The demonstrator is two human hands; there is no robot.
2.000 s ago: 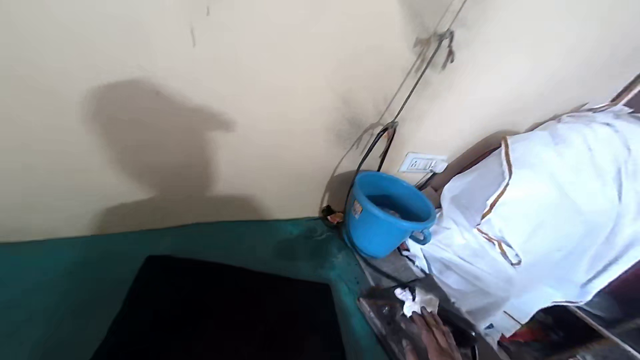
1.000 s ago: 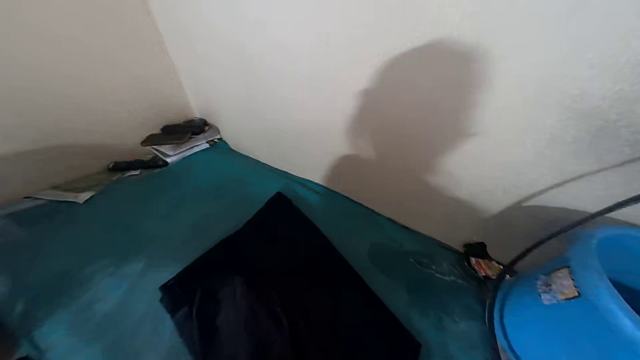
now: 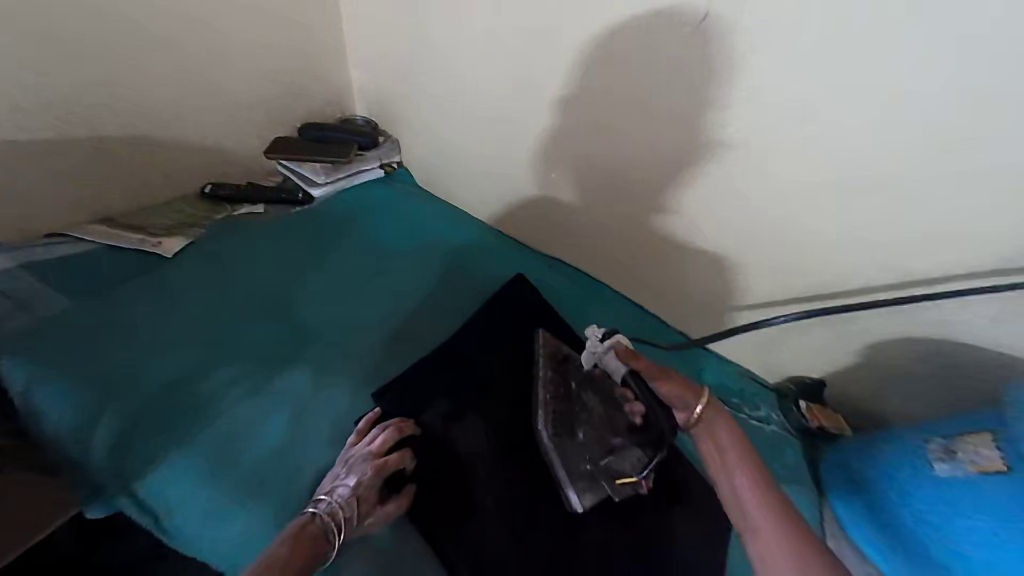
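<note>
My right hand (image 3: 652, 388) grips the black handle of an old electric iron (image 3: 588, 424), whose flat metal body is over a folded black cloth (image 3: 472, 448). White cloth or tape is wrapped at the handle's front, and a black cord runs off from there to the right. At the cloth's left edge rests my left hand (image 3: 376, 468), fingers spread, touching the fabric without grasping it. Whether the iron's soleplate touches the cloth all over cannot be told. Under everything lies a green cover (image 3: 296, 320).
In the far corner, a dark phone (image 3: 310, 150) and a dark case lie on papers (image 3: 332, 178), beside a black object (image 3: 256, 193). A newspaper (image 3: 160, 228) lies further left. At the right is a blue bucket (image 3: 920, 496); the black cord (image 3: 848, 308) crosses before the wall.
The view has swung left from the bucket side. My right hand, at the iron beside the bucket two seconds ago, now holds the iron over the black cloth. My left hand has come into view.
</note>
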